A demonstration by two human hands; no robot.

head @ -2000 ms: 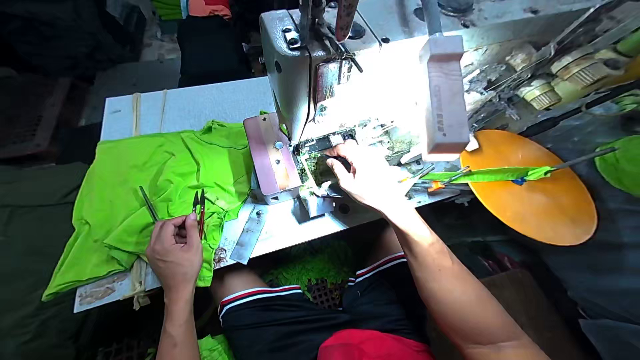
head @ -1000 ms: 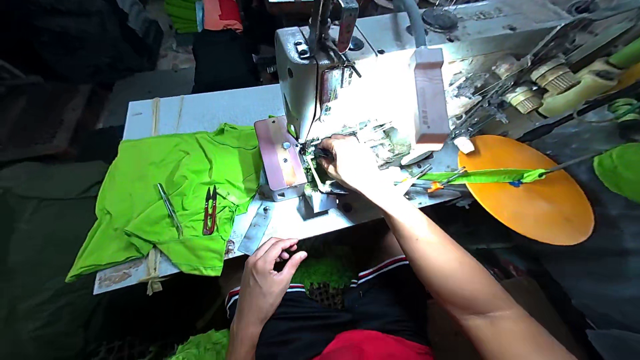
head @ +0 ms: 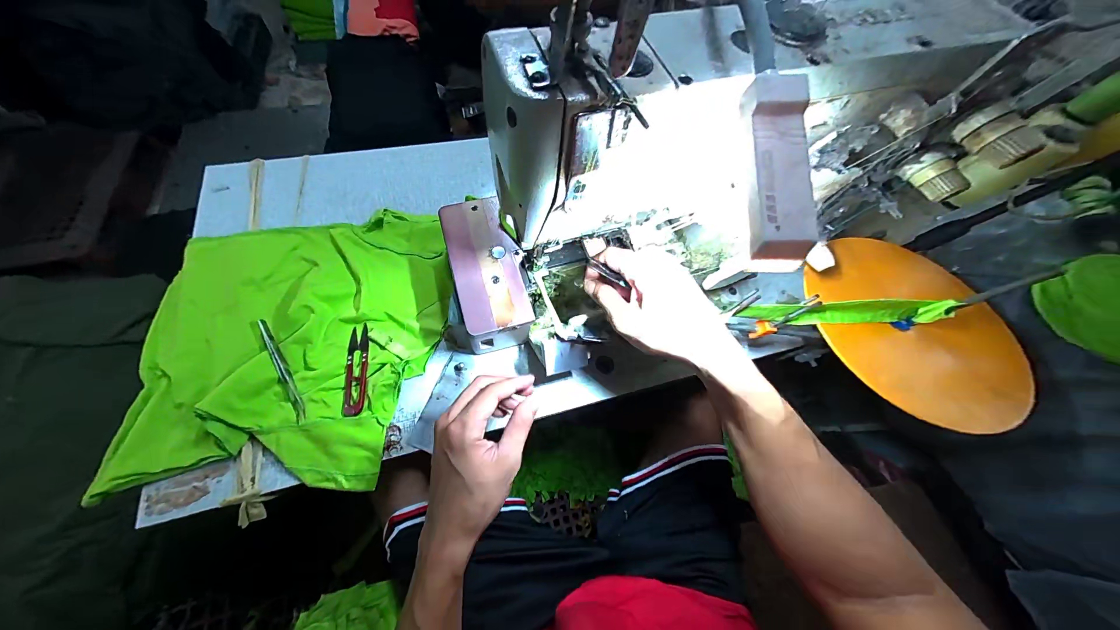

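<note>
My right hand (head: 643, 302) grips a small dark tool (head: 610, 274) inside the opened lower part of an industrial sewing machine (head: 525, 131), right of its pinkish metal plate (head: 486, 267). What the tool is, I cannot tell. My left hand (head: 486, 429) hovers by the table's front edge, fingers loosely curled and apart, with nothing seen in it. Left of the machine a lime-green fabric garment (head: 289, 262) is spread out. Metal tweezers (head: 282, 372) and red-handled thread snips (head: 356, 372) lie on the garment.
A lamp head (head: 781, 166) lights the machine brightly. An orange disc (head: 927, 341) stands at the right, with a green fabric strip (head: 857, 311) running across it. Thread cones (head: 997, 140) are at the upper right. The white table (head: 350, 184) has cloth strips tied around it.
My left hand has let go of the red snips, which now lie on the garment, and has moved right to the table's front edge. My right hand stays at the machine.
</note>
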